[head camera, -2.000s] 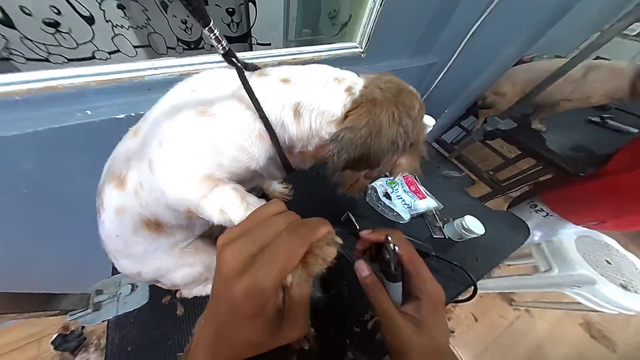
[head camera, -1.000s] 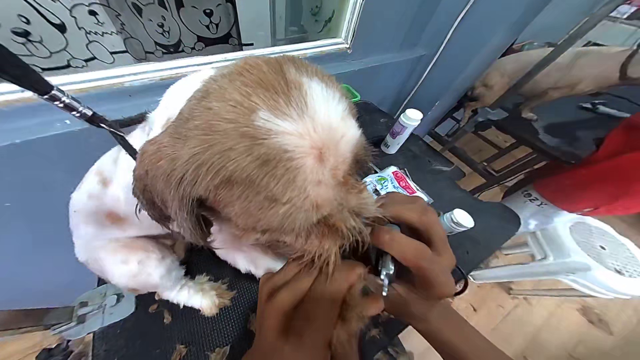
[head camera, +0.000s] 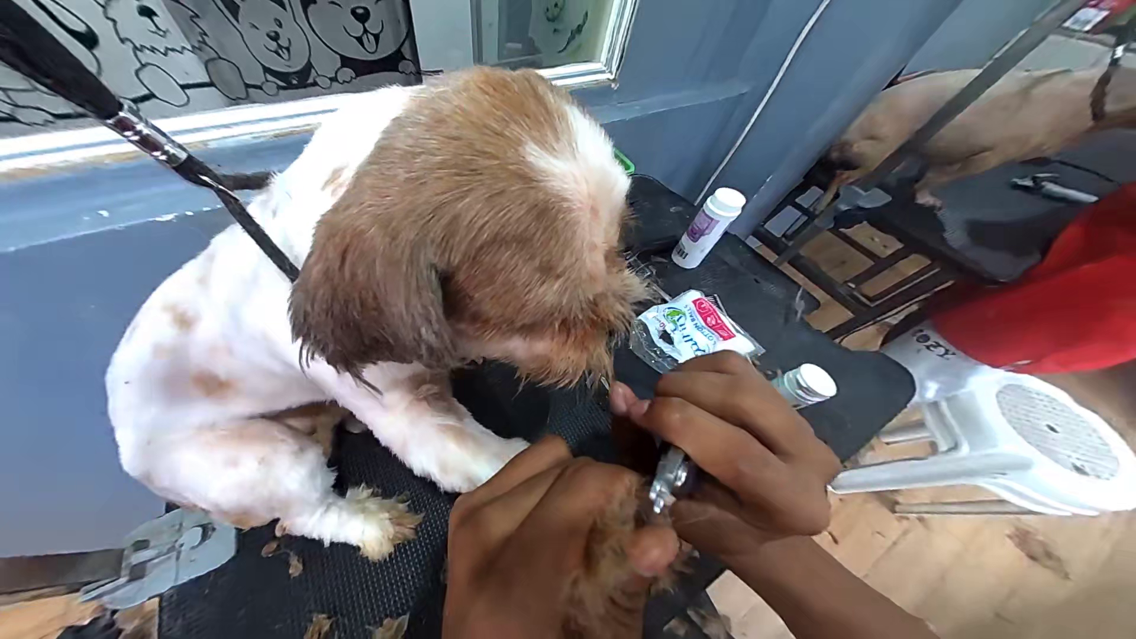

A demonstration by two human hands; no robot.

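Observation:
A white and brown dog (head camera: 426,266) with closely clipped body fur sits on a black textured grooming table (head camera: 382,586), its head bent down toward my hands. A black tether (head camera: 235,209) runs to its neck. My left hand (head camera: 541,541) is closed around one of its paws (head camera: 612,568), whose brown fur sticks out between my fingers. Just right of it, my right hand (head camera: 737,444) grips a small metal-tipped tool (head camera: 670,479), perhaps a rotary nail grinder; its tip is at the paw. Most of the tool's body is hidden in my fingers.
Beyond my right hand lie a cotton balls packet (head camera: 692,328), a white bottle (head camera: 708,227) and a white-capped jar (head camera: 806,385). A white plastic stool (head camera: 1029,435) stands right of the table. Farther right, another dog (head camera: 994,115) is on a second table, near a person's red garment (head camera: 1056,293).
The dog's head, turned away to the right two seconds ago, is now over the table near my hands. My right hand and the tool have come up against the paw in my left hand.

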